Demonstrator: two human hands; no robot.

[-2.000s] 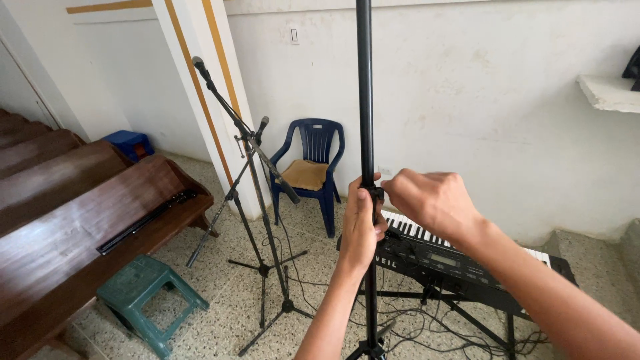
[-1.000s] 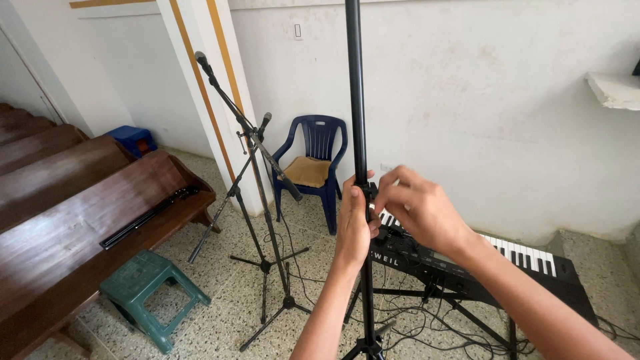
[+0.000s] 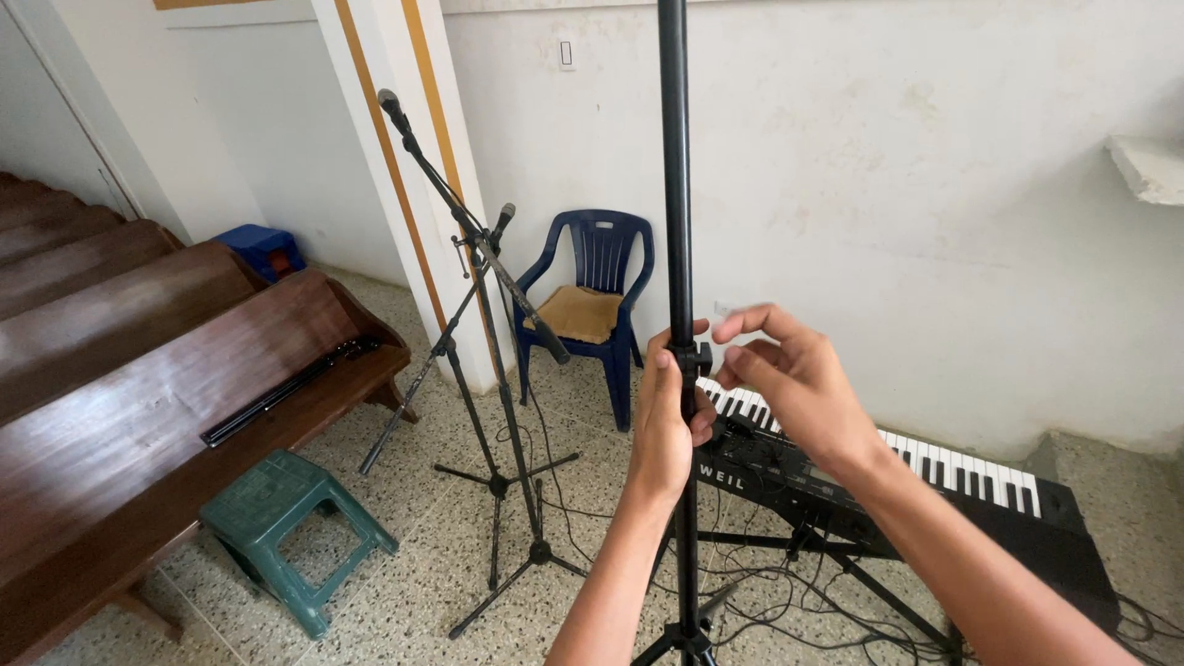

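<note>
A black metal stand [image 3: 678,185] rises upright in front of me, its tripod legs at the bottom edge of the view. My left hand [image 3: 668,416] wraps around the pole just under a black clamp collar with a knob [image 3: 705,357]. To the right of that knob, my right hand [image 3: 777,375] hovers with its fingers bent and apart, holding nothing. Behind the pole and my hands, an electronic keyboard [image 3: 971,472] rests on a black stand. The lower end of my left hand's grip is partly hidden behind the pole.
Two microphone stands [image 3: 507,388] with microphones stand left of centre, near a blue plastic chair [image 3: 606,250] with a cushion. A green plastic stool [image 3: 268,495] is beside wooden pews [image 3: 176,398]; black folded stand parts [image 3: 287,393] lie on one seat. Cables [image 3: 768,583] cover floor under the keyboard.
My right hand, at the collar's knob two seconds ago, has come away from it to the right, its fingers now apart. My left hand stays around the pole.
</note>
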